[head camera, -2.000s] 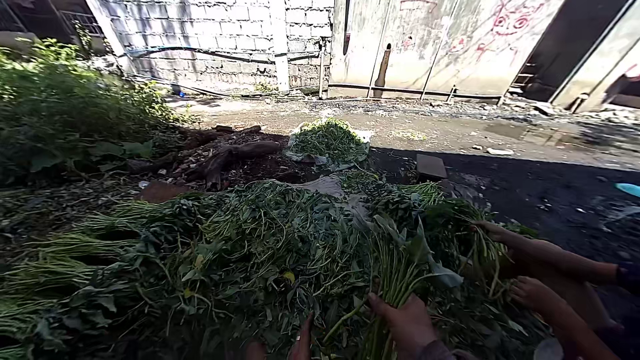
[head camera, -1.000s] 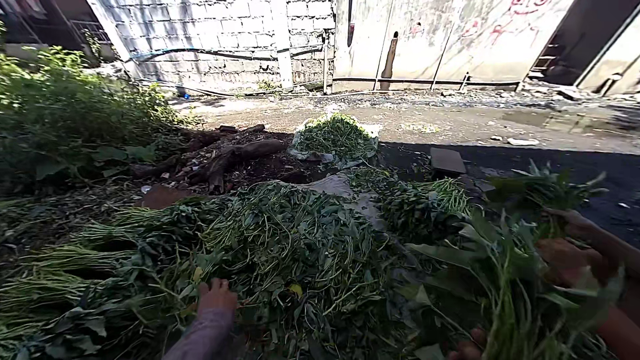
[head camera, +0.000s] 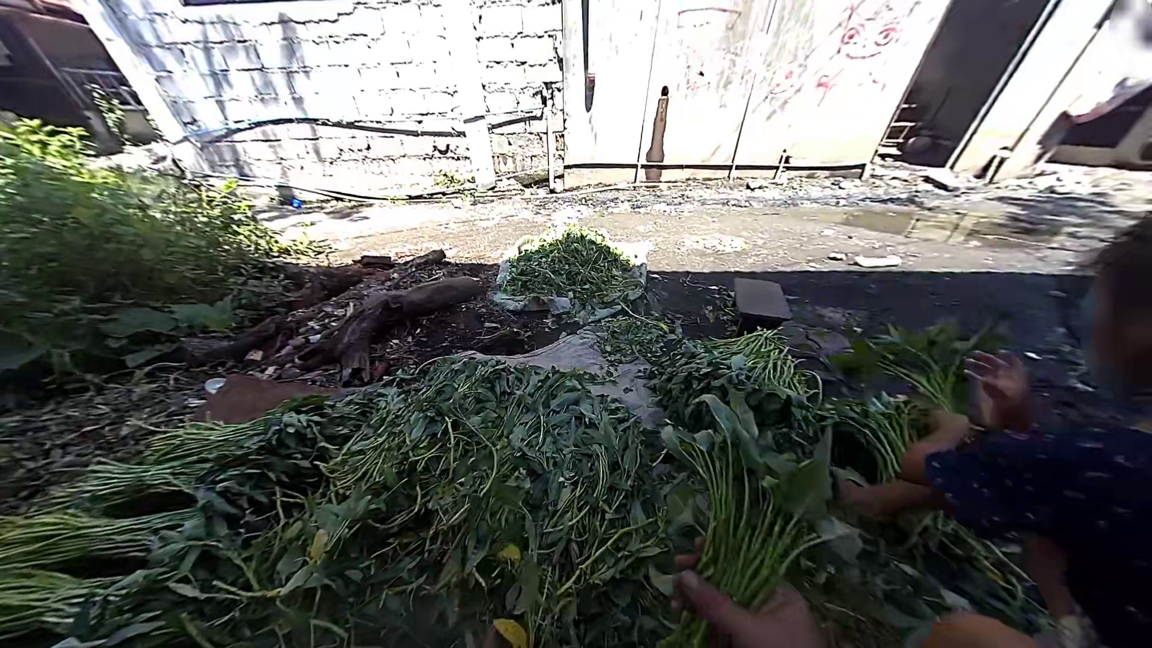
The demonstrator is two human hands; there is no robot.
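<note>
My right hand [head camera: 756, 616] is at the bottom, right of centre, closed around the stems of a bunch of leafy greens [head camera: 742, 513], its leaves pointing up and away. To its left spreads a large heap of loose leafy green stems [head camera: 504, 459]. Bundled greens with pale stems [head camera: 108, 531] lie along the left edge, their stem ends to the left. More bunches [head camera: 751, 364] lie beyond my right hand on a grey sheet [head camera: 576, 355]. My left hand cannot be made out in the view.
A person in a dark patterned shirt [head camera: 1017, 477] is close on the right, hands among greens. Ahead are a smaller pile of greens [head camera: 576, 265] on a sheet, a dark block [head camera: 760, 299], driftwood-like logs [head camera: 405, 310], bushes [head camera: 117, 243] and a block wall [head camera: 342, 99].
My left hand, over the left part of the heap one second ago, has left the view. My right hand with its bunch shows lower centre-right; the other person has leaned further into view.
</note>
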